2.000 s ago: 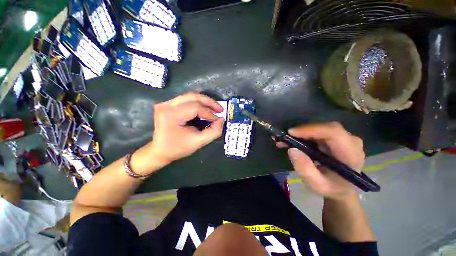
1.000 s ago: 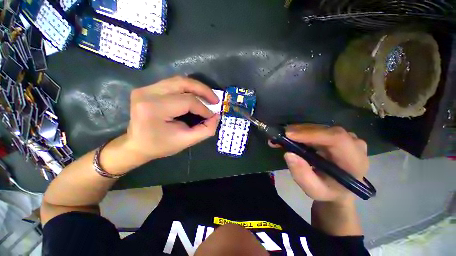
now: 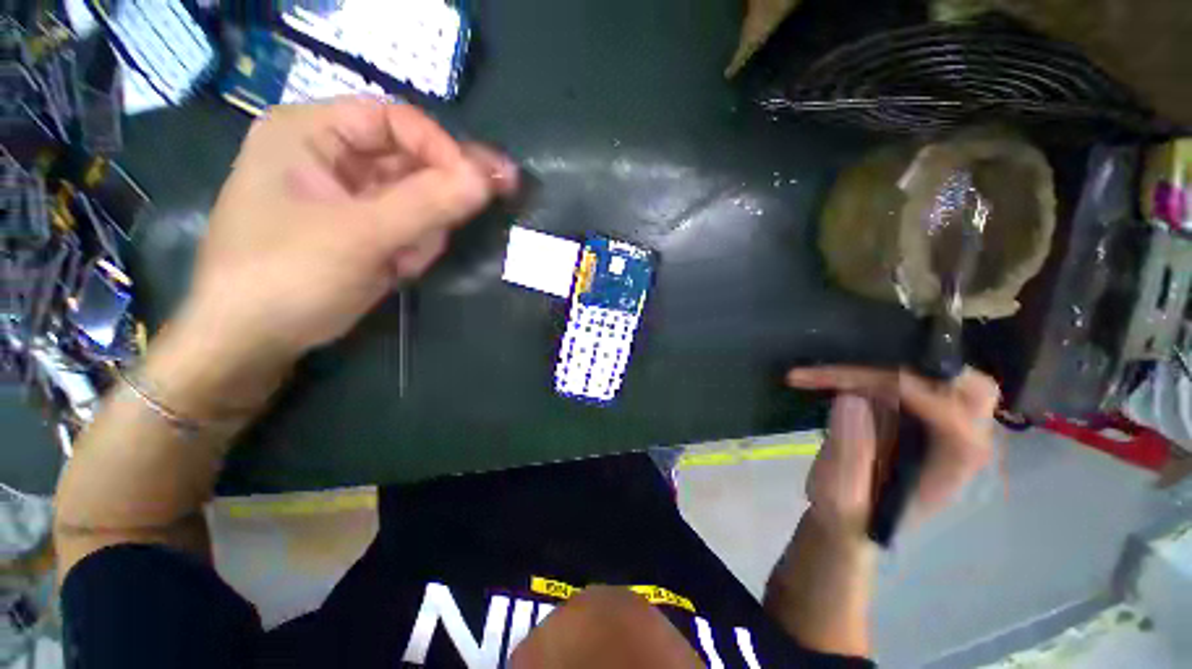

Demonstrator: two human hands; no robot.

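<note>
The phone mainboard (image 3: 607, 320) lies slightly tilted on the dark green mat, blue part up, white keypad part nearer me. An LCD module (image 3: 541, 260) lies white face up at its left edge, joined by an orange flex tail (image 3: 584, 273). My left hand (image 3: 347, 196) is raised left of them, fingertips close together and blurred. A thin line runs down the mat below it; I cannot tell if the hand holds it. My right hand (image 3: 915, 431) holds the black soldering iron (image 3: 899, 477) at the right, its tip over the brownish container.
The round brownish container (image 3: 1033, 222), silvery inside, stands at the right. A dark wire coil (image 3: 954, 81) is behind it. A red-handled object (image 3: 1111, 439) lies at the right edge. LCD modules (image 3: 98, 307) are piled at the far left. Other mainboards (image 3: 392, 39) lie at the back left.
My left hand has let go of the LCD module and moved left and back. My right hand has moved the iron from the board rightwards to the container.
</note>
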